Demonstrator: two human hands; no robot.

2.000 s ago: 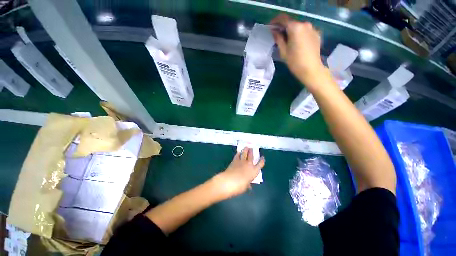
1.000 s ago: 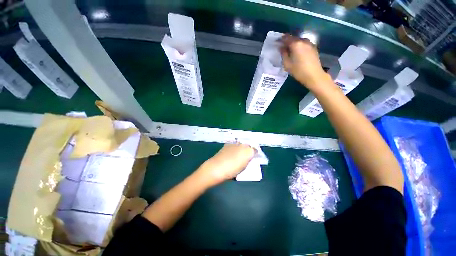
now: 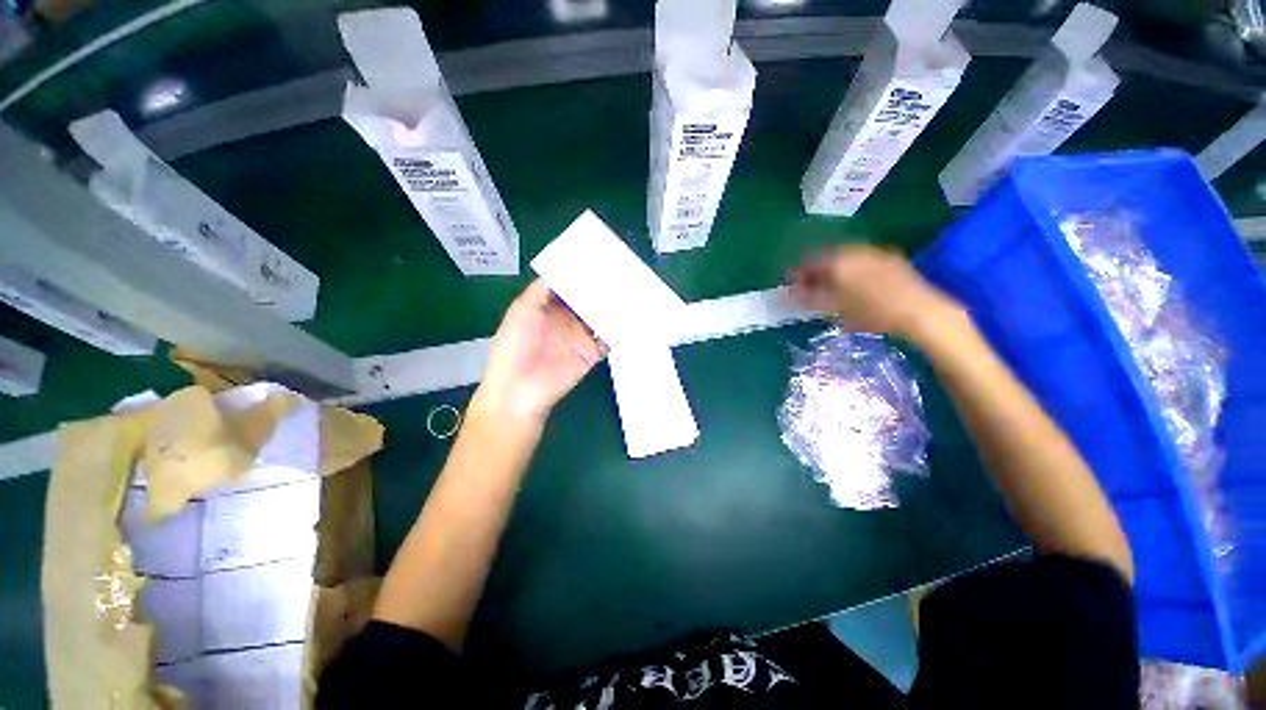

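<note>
My left hand (image 3: 546, 347) holds a flat white folded leaflet (image 3: 607, 278), tilted, above the metal rail. Another white leaflet (image 3: 653, 402) lies partly under it on the green bench. My right hand (image 3: 864, 287) is above the rail, just behind the packet pile, and blurred; whether it holds anything cannot be told. The heap of shiny clear packets (image 3: 857, 423) lies on the bench. White printed cartons stand on the green conveyor with top flaps up, one (image 3: 696, 146) straight ahead and another (image 3: 442, 180) to its left.
A blue tote (image 3: 972, 298) with clear packets is at the right. A cardboard box with brown paper (image 3: 86, 541) and white leaflet bundles (image 3: 250, 555) is at the left. A grey-white post (image 3: 139, 264) rises at the left. A thin pale ring (image 3: 443, 422) lies on the bench.
My left hand has lifted a leaflet off the bench towards the belt. My right hand has left the carton opening and come back to near the packet pile. The view has shifted.
</note>
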